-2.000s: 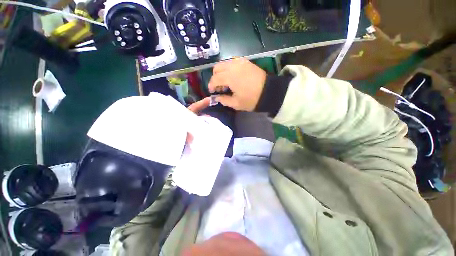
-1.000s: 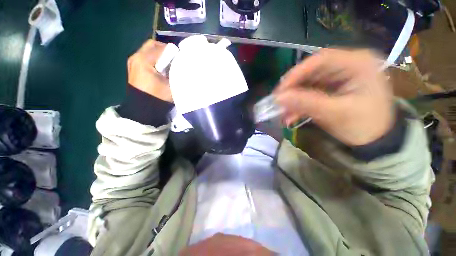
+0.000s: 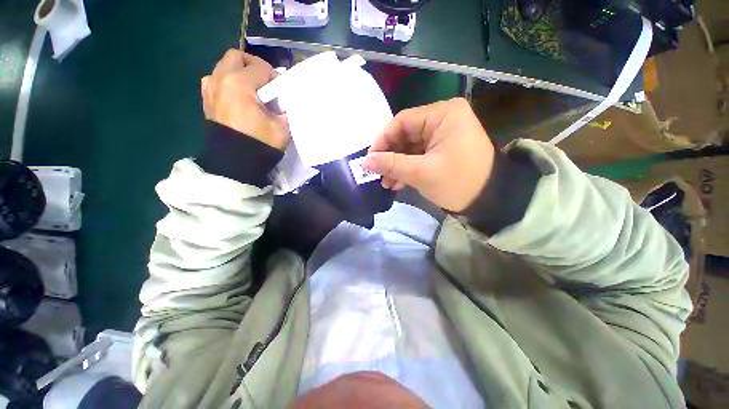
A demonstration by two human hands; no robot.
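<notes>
A PTZ dome camera (image 3: pixel 336 112) with a white hood and black ball is held up in front of my chest, hood toward the bench. My left hand (image 3: pixel 244 96) grips its white bracket side at the left. My right hand (image 3: pixel 436 152) pinches a small white label (image 3: pixel 364 169) with dark print between thumb and fingers. The label lies at the black ball just below the hood's edge; whether it is stuck down I cannot tell. The ball's lower part is dark and hard to make out.
More dome cameras (image 3: pixel 17 200) stand in a column at left. Two white brackets (image 3: pixel 294 11) show at the top. A label roll (image 3: pixel 49 12) is upper left. A white strip (image 3: pixel 615 92) hangs over the right bench edge. Cartons (image 3: pixel 707 307) stand at right.
My right hand has moved left with the label, from beside the camera onto its black ball. The camera stays in my left hand, slightly shifted. The view has shifted a little.
</notes>
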